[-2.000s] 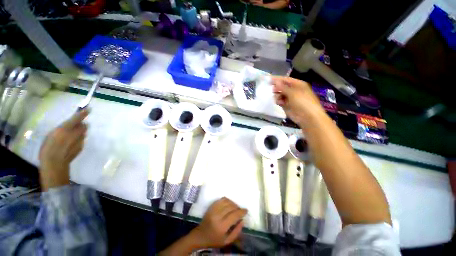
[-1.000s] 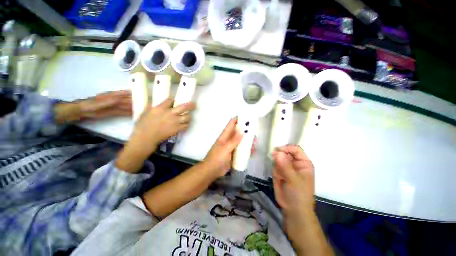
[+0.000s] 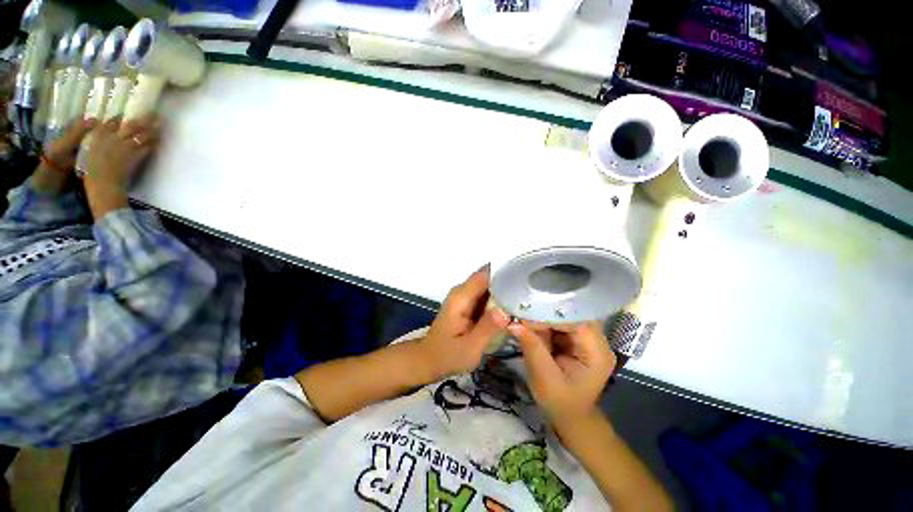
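A cream hair dryer (image 3: 566, 285) with a wide silver-white ring and round opening is held close in front of my body, tilted so the ring faces up. My left hand (image 3: 466, 325) grips it just below the ring. My right hand (image 3: 566, 370) has its fingertips at the same place under the ring; whether they pinch a small part cannot be told. The dryer's handle is mostly hidden by the ring and my hands. Two more hair dryers (image 3: 636, 140) (image 3: 723, 158) lie side by side on the bench, just beyond the held one.
The white bench (image 3: 330, 170) has green edging. Another person's hands (image 3: 110, 160) are on a row of dryers (image 3: 140, 45) at the far left. A white tub (image 3: 521, 25) and dark printed boxes (image 3: 736, 70) stand behind the bench. Yellowish tape marks the bench.
The held dryer has come up and nearer, its ring tilted, and my right hand has joined my left under it. The neighbour's hands and three dryers have moved far left.
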